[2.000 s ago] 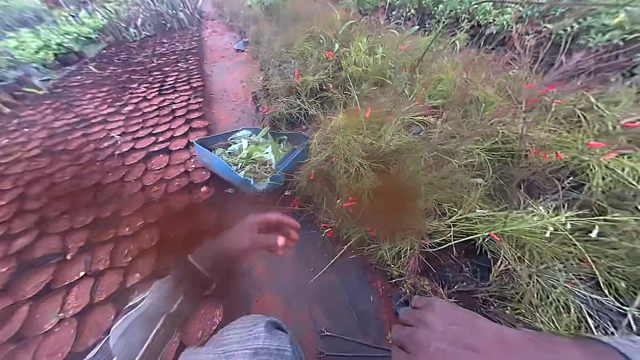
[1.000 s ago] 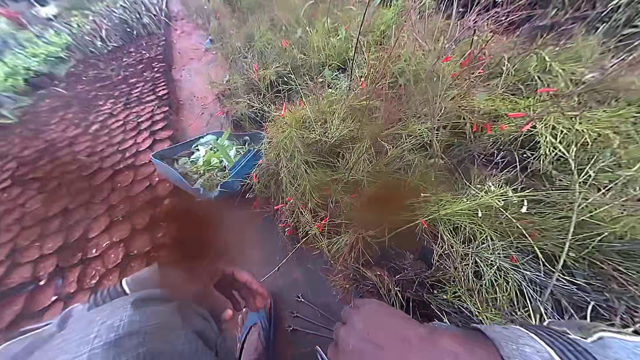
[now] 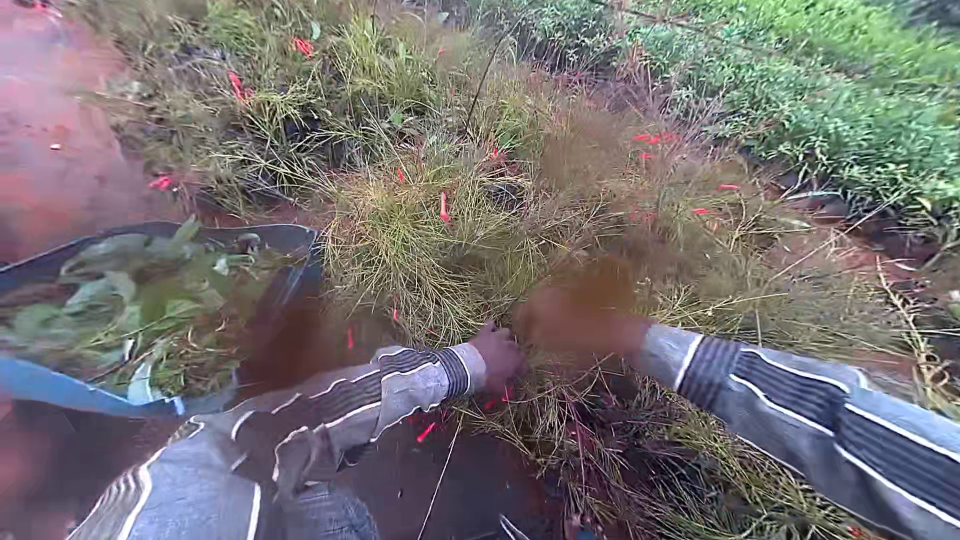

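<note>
Both hands reach into a row of fine-leaved plants (image 3: 405,262) with small red tubular flowers. My left hand (image 3: 499,356) is at the base of a clump, its fingers bent among the stems; what they hold does not show. Just right of it, my right hand (image 3: 574,319) is blurred and partly covered by a brown smudge in the view, so its fingers cannot be made out. To the left stands a blue plastic container (image 3: 75,386) holding green leaves and cut plant bits (image 3: 172,307).
Wet reddish ground (image 3: 67,157) runs along the upper left. Dark wet ground (image 3: 442,487) lies below my left forearm. Denser green leafy plants (image 3: 847,112) grow at the upper right. A thin metal object (image 3: 514,529) shows at the bottom edge.
Both hands have moved forward to the plants, close together; a second ago they were low, near my legs. The view has shifted toward the plants.
</note>
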